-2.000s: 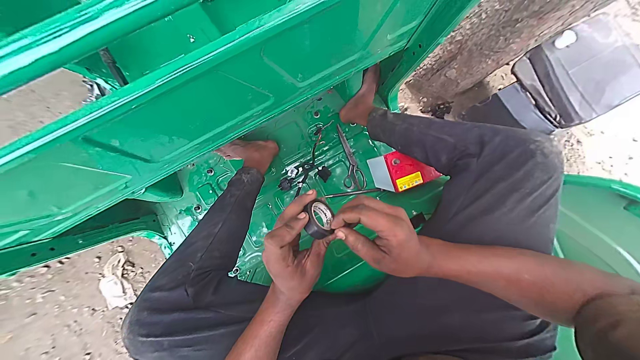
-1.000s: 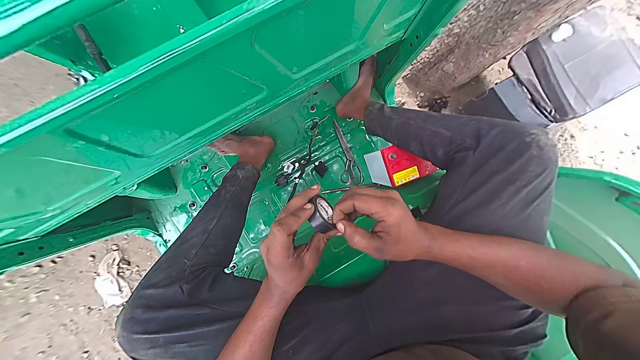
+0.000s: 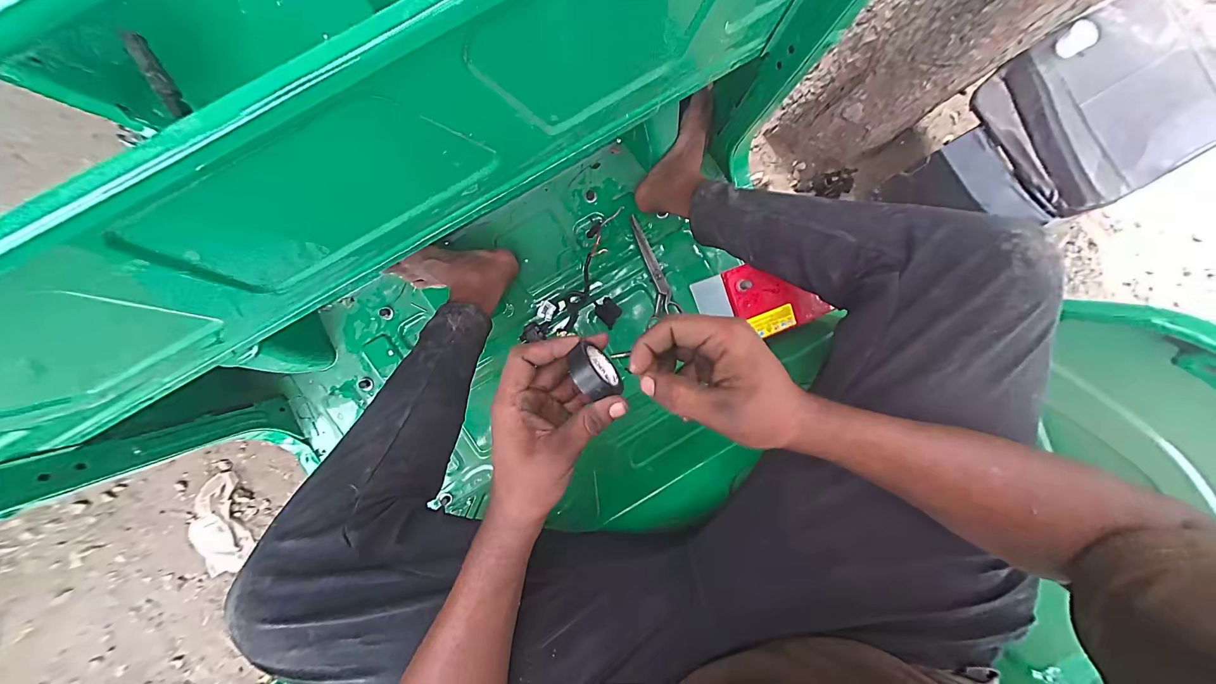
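My left hand holds a roll of black electrical tape between thumb and fingers, its pale core turned to the right. Just right of the roll is my right hand, thumb and index finger close together; whether they pinch a tape end or anything else I cannot tell. Beyond the hands, a pair of scissors lies on the green metal floor, the handles partly behind my right hand. Left of them is a wiring harness with black and white connectors. A red box with a yellow label sits near my right leg.
A green metal panel crosses in front of my bare feet. My legs in dark trousers flank the work. Beyond the body stand a tree trunk and a black padded seat. A pale cloth lies on the dirt at left.
Both hands were together on the tape roll; now my right hand is a little apart from it, to the right, and the roll rests in my left hand alone.
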